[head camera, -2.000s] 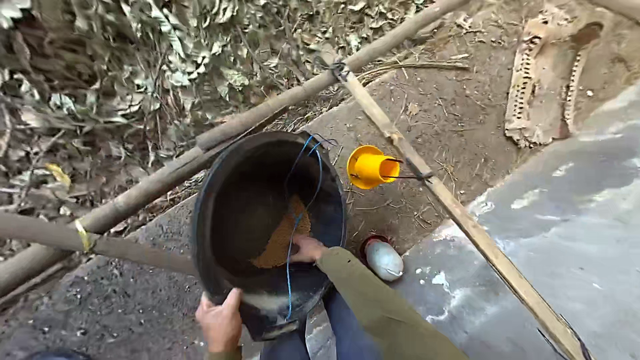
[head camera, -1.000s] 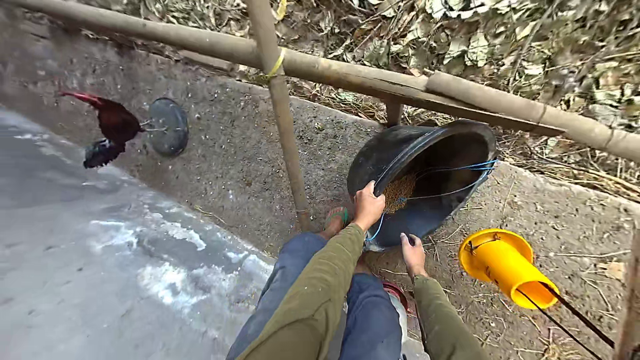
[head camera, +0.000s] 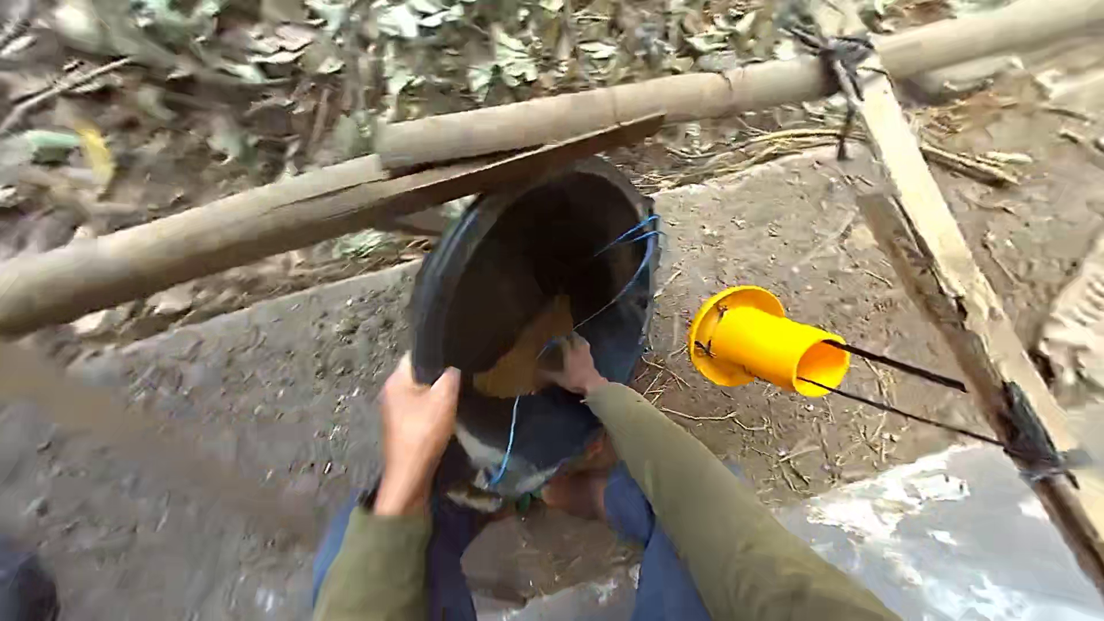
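A large black bucket (head camera: 535, 259) leans tilted below the bamboo rail, its mouth facing up toward me. Brown grain-like feed (head camera: 523, 358) lies in a heap inside it. My left hand (head camera: 417, 418) grips the bucket's left rim, thumb over the edge. Inside the mouth, my right hand (head camera: 576, 366) is down at the feed; its fingertips are hard to see, so whether it holds any cannot be told. A thin blue cord (head camera: 512, 440) runs across the opening, passing by my right hand. To the right, a yellow plastic feeder (head camera: 763, 343) hangs on dark cords.
A bamboo rail (head camera: 595, 116) crosses above the bucket, with dry leaves (head camera: 285, 69) beyond. At right, a slanting wooden post (head camera: 949, 233) is tied to the rail. Below it lies a grey concrete surface (head camera: 931, 535). My bare foot is partly visible under the bucket.
One second ago my right hand was at the bucket's outer edge; now it is inside at the feed. My left hand is again on the left rim. The view has swung considerably.
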